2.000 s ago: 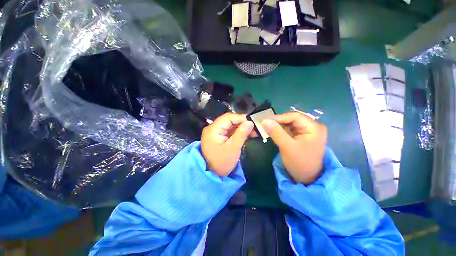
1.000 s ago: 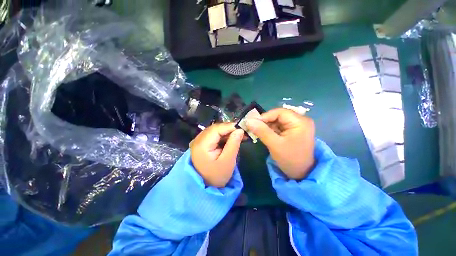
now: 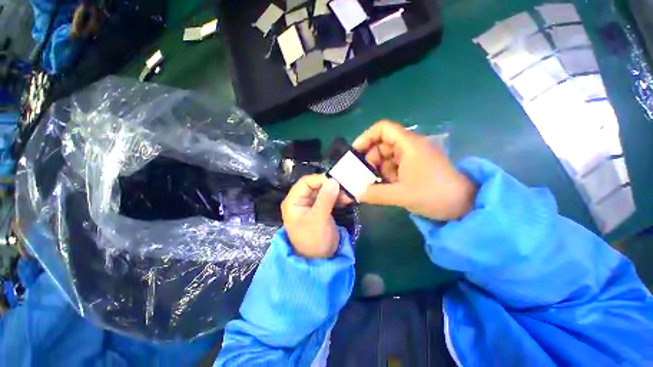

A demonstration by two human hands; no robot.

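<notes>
A small black part (image 3: 353, 175) with a pale square adhesive pad on its upper face is held between both hands, tilted, above the bench. My left hand (image 3: 312, 215) pinches its lower left corner between thumb and fingers. My right hand (image 3: 415, 172) holds its right side, with the thumb at the lower right edge and the fingers at the upper edge. The pad covers most of the face, with dark edges showing around it. The underside of the part is hidden.
A black box (image 3: 250, 100) with pale-faced parts stands beyond the hands, beside a perforated disc (image 3: 339, 99). A crumpled clear bag (image 3: 86, 150) with dark contents lies left. Pale adhesive strips (image 3: 566, 107) fan out right. Loose pale pieces (image 3: 200, 30) lie upper left, near another person's blue sleeve (image 3: 61, 50).
The view has turned and shifted left. My right fingers have moved off the pad's face to the part's edges, and the pad now shows whole and bright. Both hands still hold the part.
</notes>
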